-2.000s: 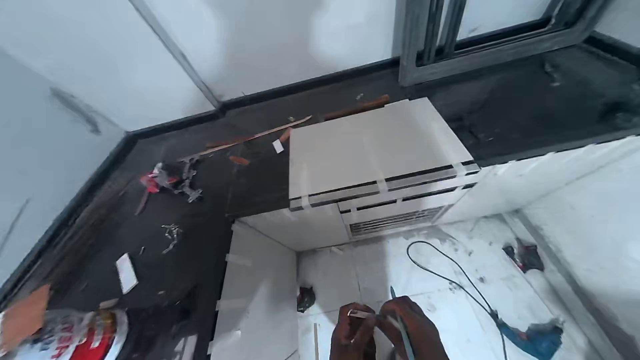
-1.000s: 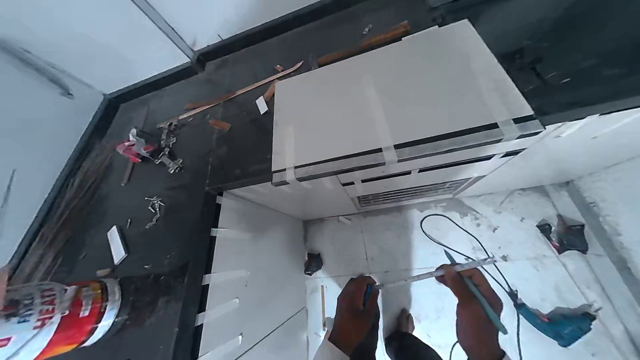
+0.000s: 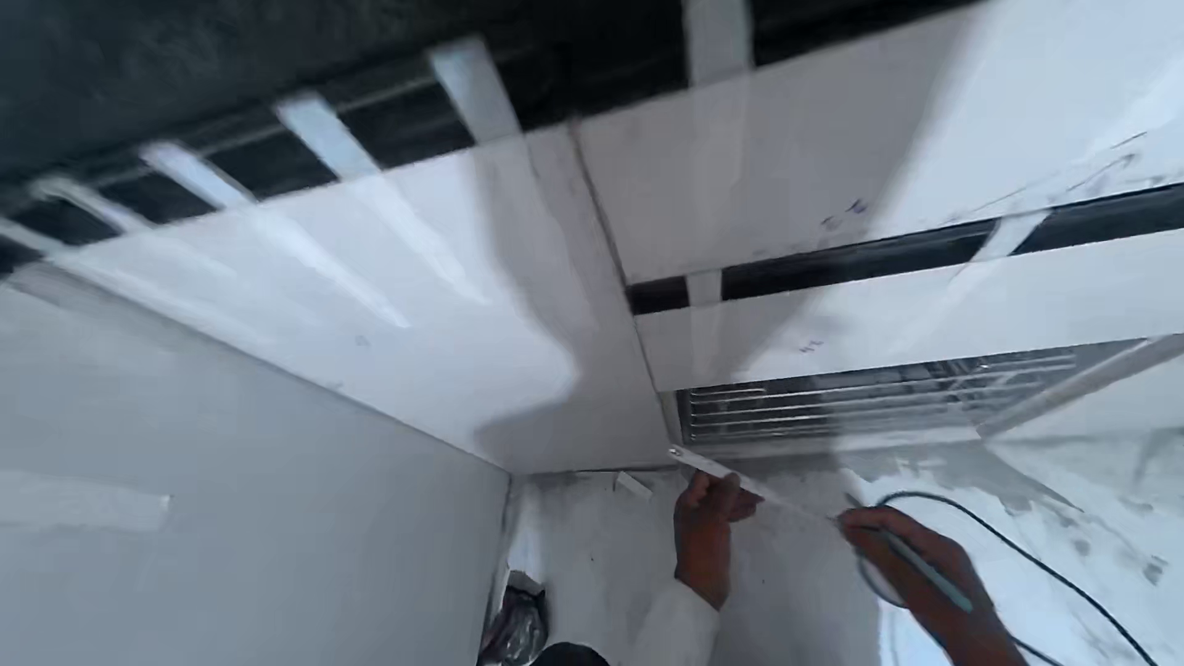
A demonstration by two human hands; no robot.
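At the lower middle, my left hand point(image 3: 708, 532) grips the upper-left end of a thin white strip, perhaps a folding ruler point(image 3: 754, 486), just below the left end of a slatted vent grille point(image 3: 832, 398). My right hand point(image 3: 920, 555) is at the strip's other end, to the lower right, and also holds a light-blue pen or pencil point(image 3: 930, 569) lying along the palm. White panels point(image 3: 416, 305) with strips of tape point(image 3: 338, 139) over dark gaps stand in front of my hands.
A black cable point(image 3: 1027, 555) curls over the dusty floor right of my right hand. A dark crumpled bag point(image 3: 518, 629) lies at lower left by the side panel point(image 3: 231, 462). A small white scrap point(image 3: 633, 485) lies near the panel's foot.
My hands were together two seconds ago, then moved apart with the strip between them. The strip's left end is now close to the grille. The view has moved much closer to the panels.
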